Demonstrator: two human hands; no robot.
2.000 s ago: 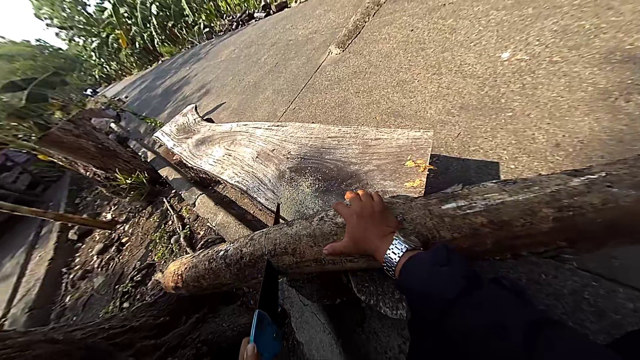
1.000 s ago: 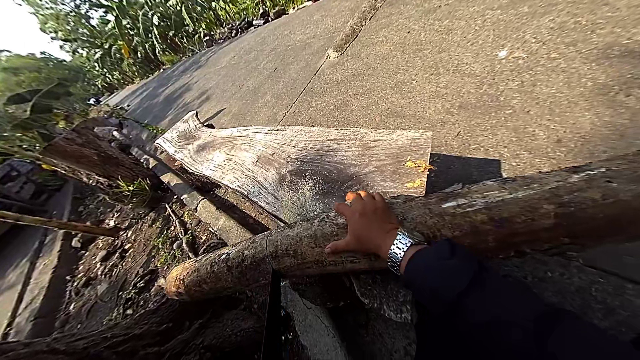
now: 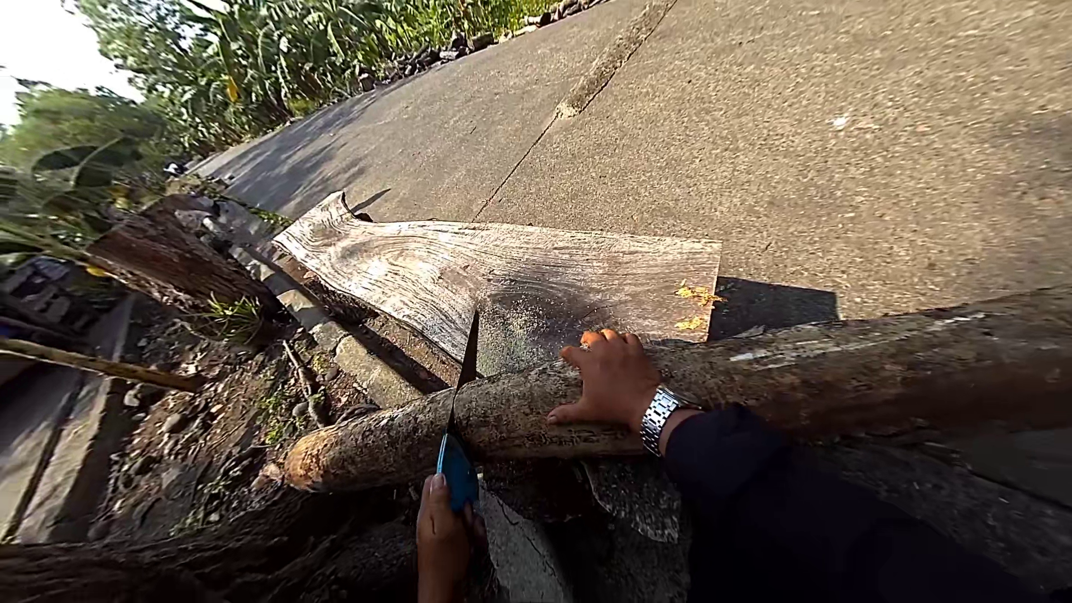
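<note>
A hand saw with a blue handle [image 3: 457, 473] is in my left hand [image 3: 444, 536], below the left part of a long, rough log [image 3: 519, 410]. Its narrow dark blade stands across the log, and the tip shows beyond the far side. Contact between teeth and bark is too small to tell. My right hand [image 3: 610, 381], wearing a metal-band watch, grips the log from above, to the right of the blade, thumb on the near side and fingers over the top. Behind the log lies a wide weathered wood slab [image 3: 502, 268] with sawdust-like specks near its middle.
Concrete paving [image 3: 796, 151] spreads behind the slab. A tree stump [image 3: 180, 260] stands at the left, beside a concrete curb [image 3: 377, 373] and stony soil. A thin pole [image 3: 100, 364] juts in from the left edge. Broken concrete [image 3: 519, 544] lies below the log.
My left hand and the saw handle, out of view one second ago, have risen into view, and the blade now extends past the log's far side. My right hand has stayed on the log.
</note>
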